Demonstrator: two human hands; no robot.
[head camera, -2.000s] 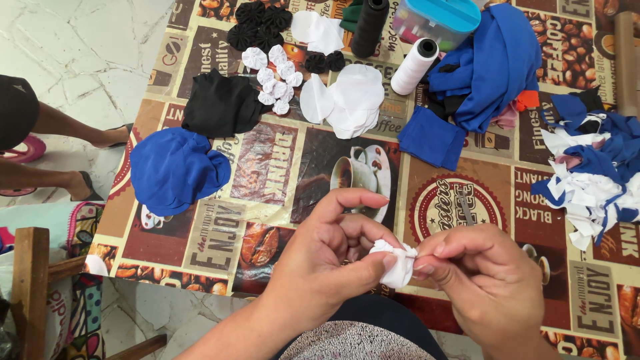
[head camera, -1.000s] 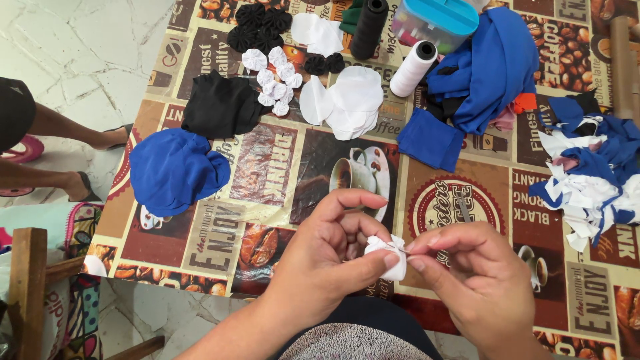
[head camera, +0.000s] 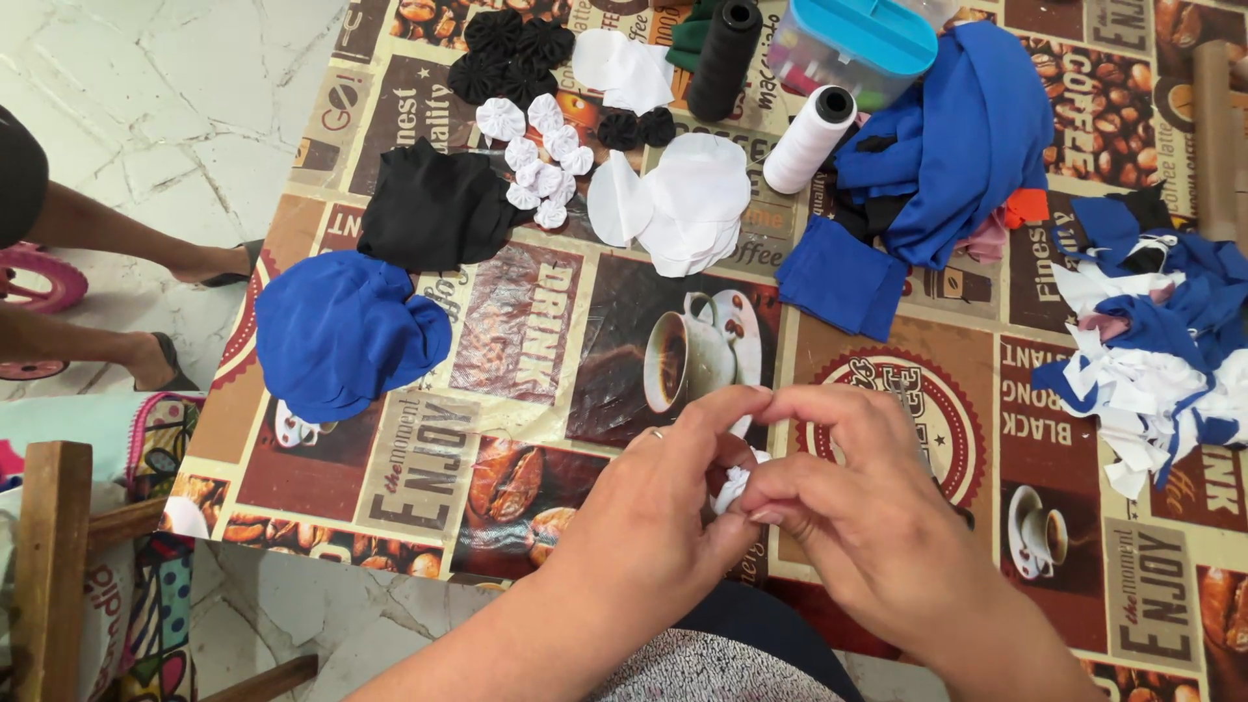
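A small gathered piece of white fabric (head camera: 729, 489) is pinched between my left hand (head camera: 655, 507) and my right hand (head camera: 858, 507), above the table's near edge. Fingers hide most of it; no needle or thread can be made out. Beyond my hands lie white fabric circles (head camera: 694, 200), gathered white fabric rosettes (head camera: 541, 166), black rosettes (head camera: 507, 57) and a folded blue cloth (head camera: 841, 278). A white thread cone (head camera: 809, 139) leans near a black thread cone (head camera: 723, 60). Stacked blue fabric circles (head camera: 341, 331) and black fabric (head camera: 434, 207) lie to the left.
A coffee-print tablecloth (head camera: 517, 322) covers the table. At the back stands a plastic box with a blue lid (head camera: 863, 34), beside bunched blue fabric (head camera: 960, 136). Fabric scraps (head camera: 1150, 351) lie at right. A wooden chair (head camera: 49, 565) and another person's legs (head camera: 127, 229) are at left.
My hands have drawn together around the white piece, which is now more covered. My right hand's index finger has come up against my left fingers.
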